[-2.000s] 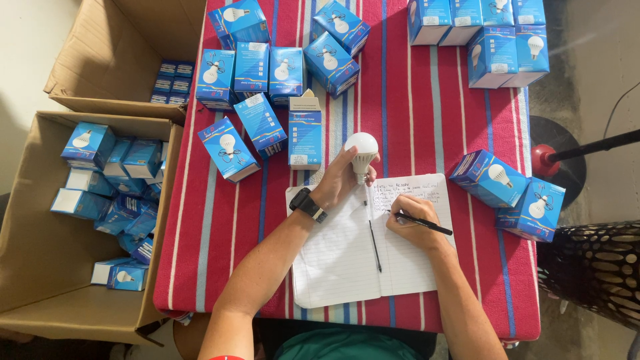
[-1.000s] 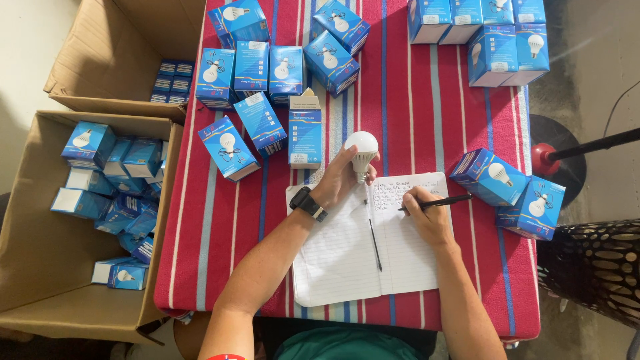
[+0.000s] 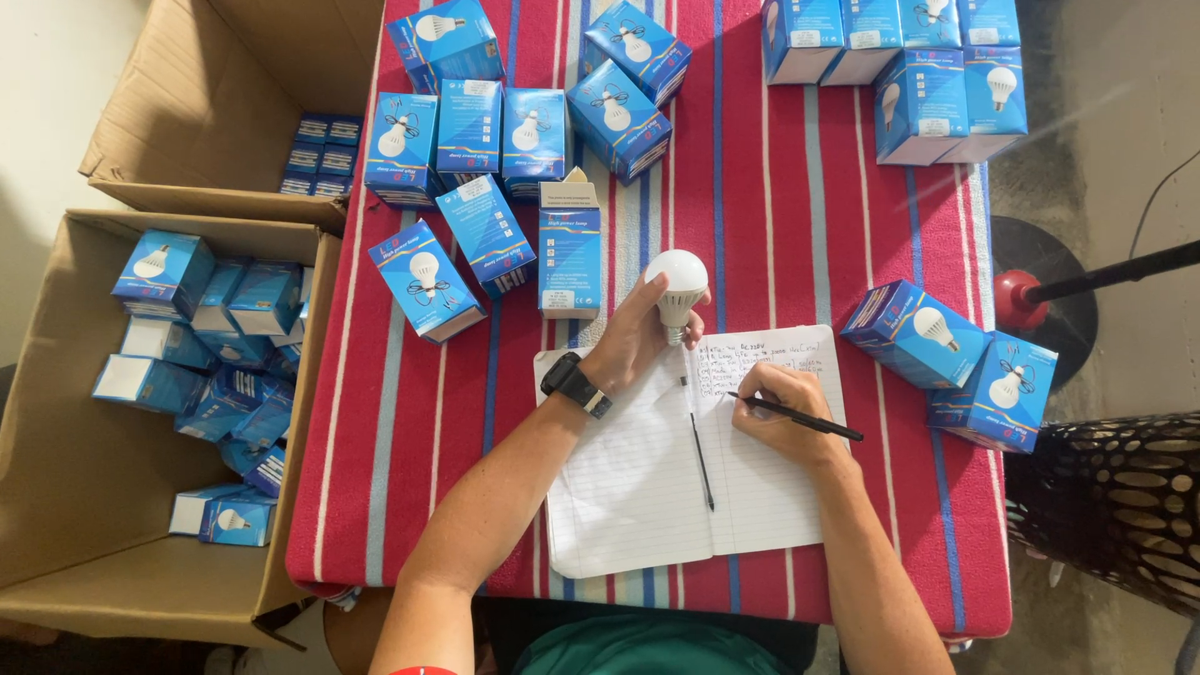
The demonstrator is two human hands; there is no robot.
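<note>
My left hand [image 3: 639, 337], with a black watch [image 3: 574, 382] on its wrist, holds a white LED bulb [image 3: 677, 281] upright, screw base down, over the top of an open lined notebook [image 3: 628, 497]. In my right hand [image 3: 787, 412] is a black pen [image 3: 806, 418], its tip at the handwritten lines on the right page. A thin black pen refill [image 3: 701, 464] lies along the notebook's fold, with a small dark piece near its upper end. Just left of the bulb stands a blue bulb box [image 3: 570, 258] with its top flap open.
Several blue bulb boxes [image 3: 429, 281] lie at the table's upper left, others [image 3: 923, 103] at the upper right, and a pair [image 3: 996, 389] at the right edge. Two cardboard cartons [image 3: 47, 375] with more boxes stand left. A black metal pole [image 3: 1125, 277] stands right of the table.
The pen in my right hand has shifted a little left across the right page since a second ago, and its angle has changed. My left hand and the bulb stay in nearly the same place.
</note>
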